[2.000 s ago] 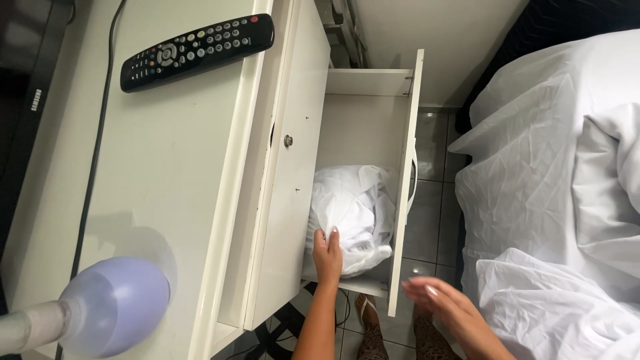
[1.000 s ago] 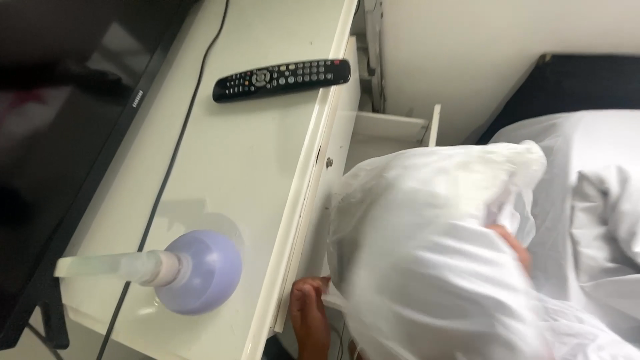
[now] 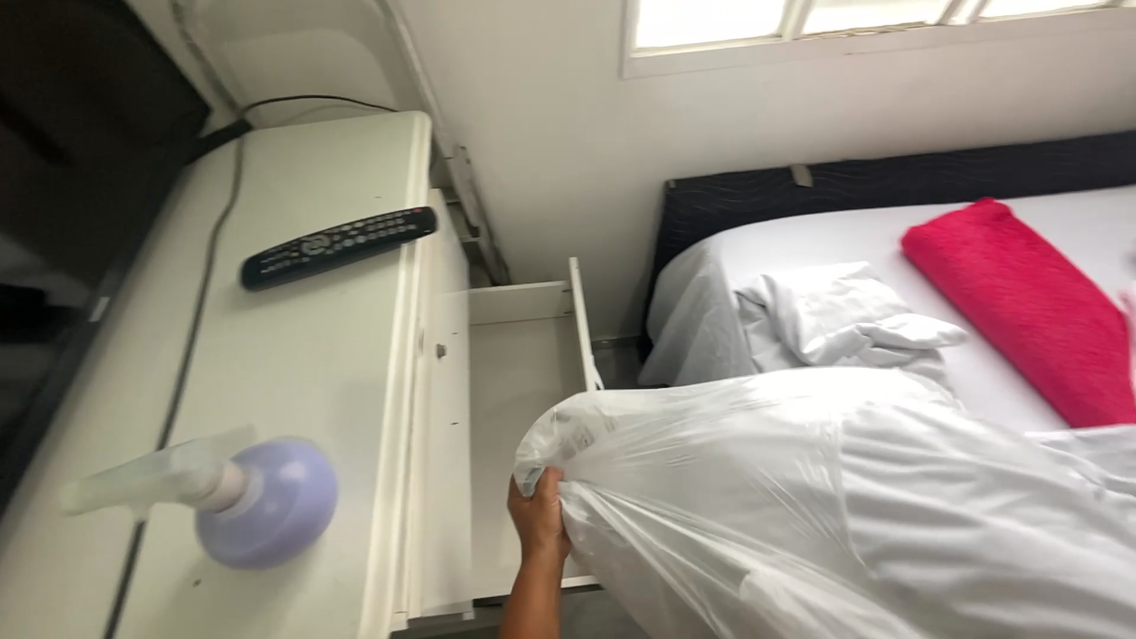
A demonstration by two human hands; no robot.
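My left hand (image 3: 540, 515) grips the gathered edge of a large translucent plastic bag (image 3: 674, 479), above the pulled-out drawer (image 3: 524, 373). White fabric (image 3: 958, 497) fills the bag's right part or shows through it; where bag and fabric part is hard to tell. The bag stretches from my left hand rightward over the bed's near side. My right hand is out of sight. Inside the drawer, its pale bottom shows behind the bag.
On the white dresser (image 3: 311, 355) lie a black remote control (image 3: 342, 247) and a purple spray bottle (image 3: 266, 503), beside a television (image 3: 80, 177) and a cable. A red folded cloth (image 3: 1021, 311) and crumpled white fabric (image 3: 825, 315) rest on the bed, before its dark headboard (image 3: 870, 177).
The white bundle in the drawer two seconds ago has been lifted out and now stretches to the right. The right hand has left the view. The view has swung toward the bed and window.
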